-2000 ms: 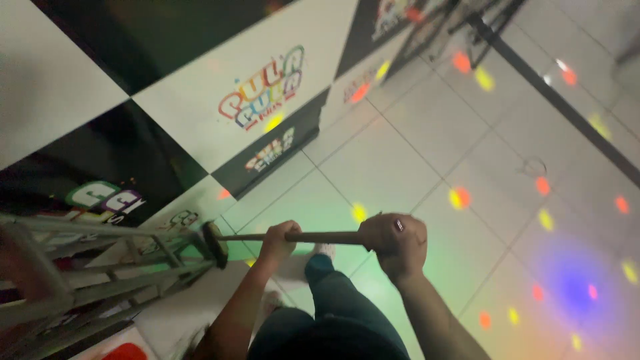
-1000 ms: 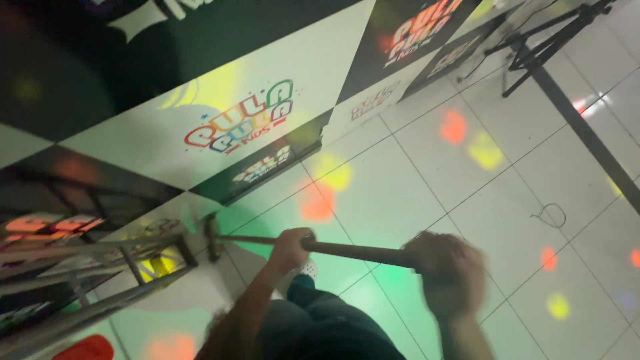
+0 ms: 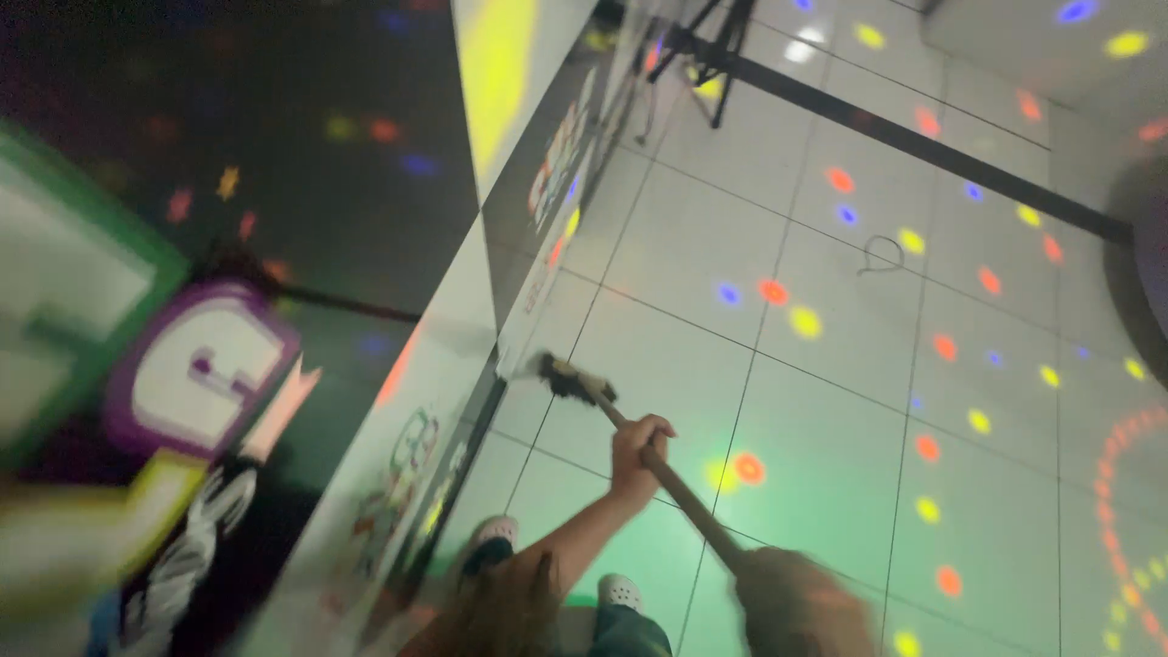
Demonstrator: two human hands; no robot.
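Note:
A push broom with dark bristles [image 3: 577,378] touches or hovers just over the pale tiled floor, close to the foot of the checkered wall panel. Its long handle [image 3: 698,513] slants down to the right. Around the handle, not far above the broom head, my left hand [image 3: 641,456] is closed. My right hand [image 3: 798,598], blurred at the bottom of the view, grips the handle's upper end. Both of my feet, in light clogs [image 3: 620,591], stand on the tiles below.
A black and white wall panel [image 3: 411,383] with printed lettering runs along the left. Black stand legs [image 3: 721,64] are at the top, where a dark strip [image 3: 922,141] crosses the floor. A thin looped cord [image 3: 882,255] lies on the tiles amid coloured light spots.
The broom head has moved away from the metal frame at the left and is now by the wall panel's foot. The view has turned, and that frame is out of sight.

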